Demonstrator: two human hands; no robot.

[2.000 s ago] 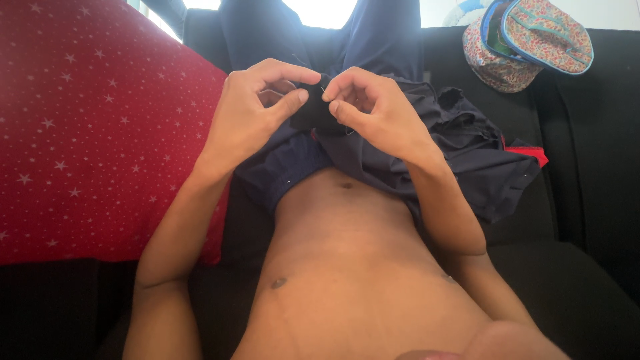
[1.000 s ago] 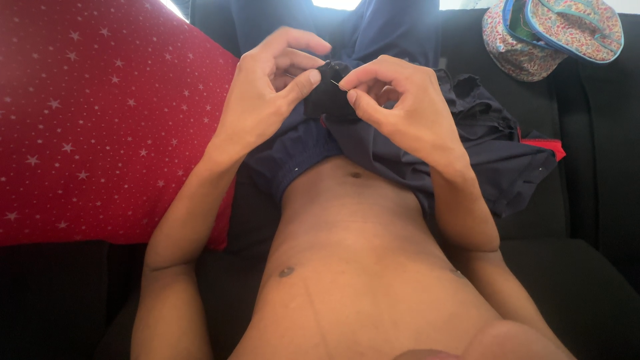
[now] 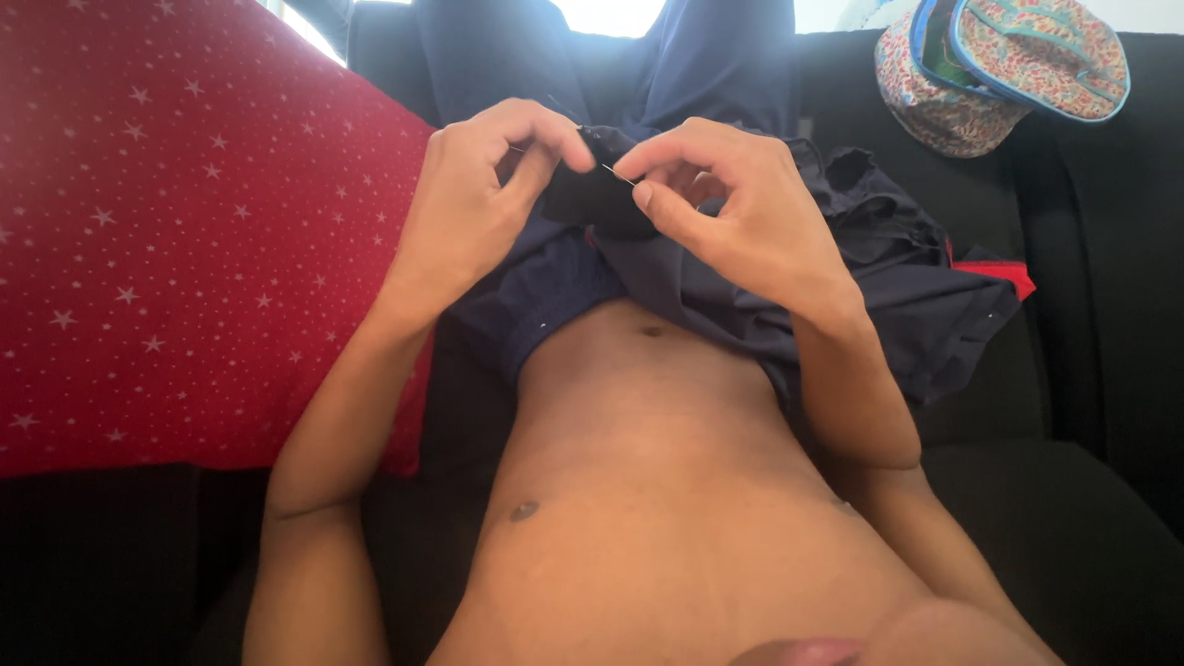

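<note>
A sewing needle (image 3: 618,174) is pinched between the thumb and forefinger of my right hand (image 3: 740,208), its tip pointing up and left toward the dark cloth. My left hand (image 3: 490,190) grips the upper edge of a black piece of cloth (image 3: 592,190), thumb and forefinger close together. That piece belongs to or lies on a dark navy garment (image 3: 740,305), which is spread over my lap and out to the right. The other fingers of both hands are curled and partly hidden. Whether a thread runs from the needle cannot be made out.
A red cushion with white stars (image 3: 203,250) leans along the left side. At the upper right, a floral zip case (image 3: 962,102) with its lid open rests on the black sofa (image 3: 980,407). Red fabric (image 3: 999,276) shows at the garment's right end.
My hands have stayed at the cloth with small shifts of the fingers. The needle remains in my right hand, as one second ago. The view has shifted slightly.
</note>
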